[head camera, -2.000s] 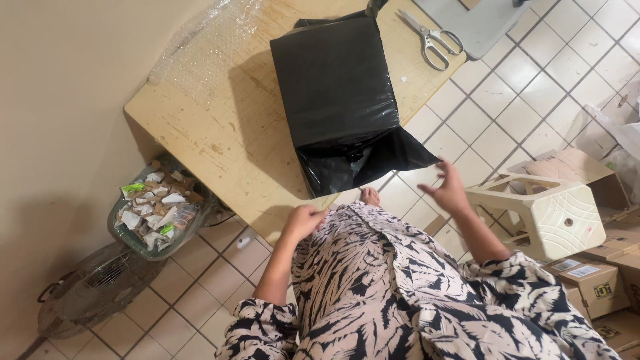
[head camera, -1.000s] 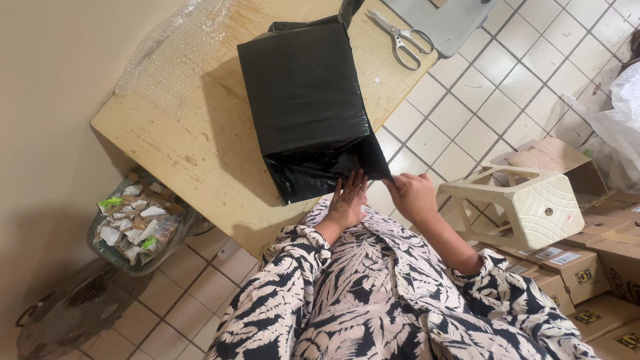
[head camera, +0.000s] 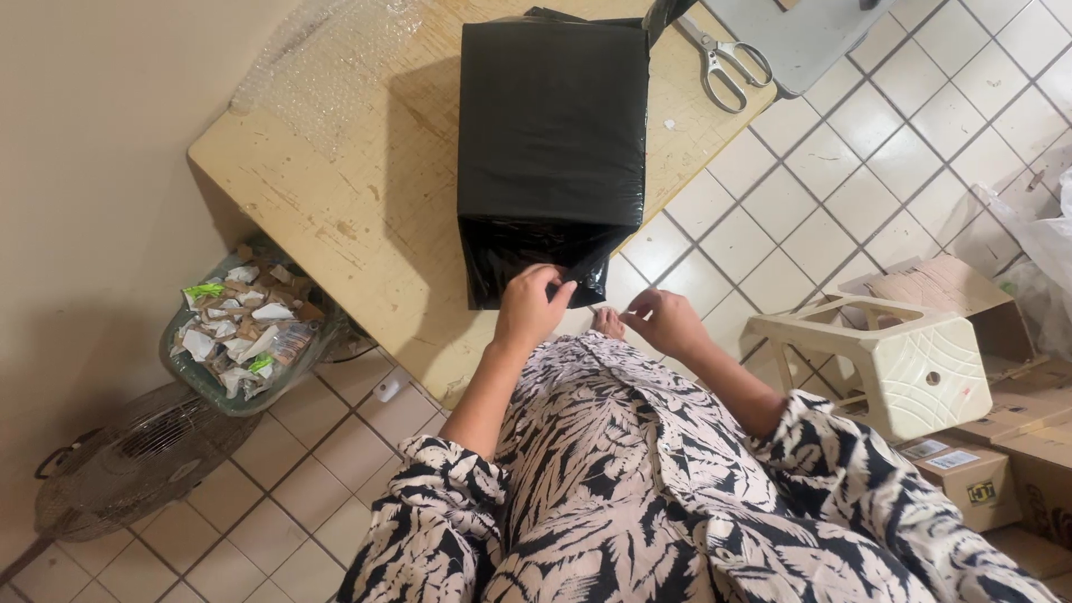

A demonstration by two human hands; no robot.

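A box-shaped package wrapped in black plastic stands on the worn wooden table. Its near end has a loose flap of the plastic, drawn inward on the right side. My left hand grips the edge of this flap between thumb and fingers. To the right, apart from the plastic, my right hand hangs with thumb and forefinger close together; whether anything is between them cannot be told. Metal kitchen scissors lie at the table's right edge. A dark strip of plastic rises from the package's far right corner.
Bubble wrap lies at the table's far left. Below the left edge are a bin of paper and cardboard scraps and a fan. At right stand a plastic stool, cardboard boxes and a grey surface.
The right side of the loose flap, spread outward two seconds ago, is now folded inward. My left hand has moved onto the flap. My right hand, at the flap a second ago, is now away from it.
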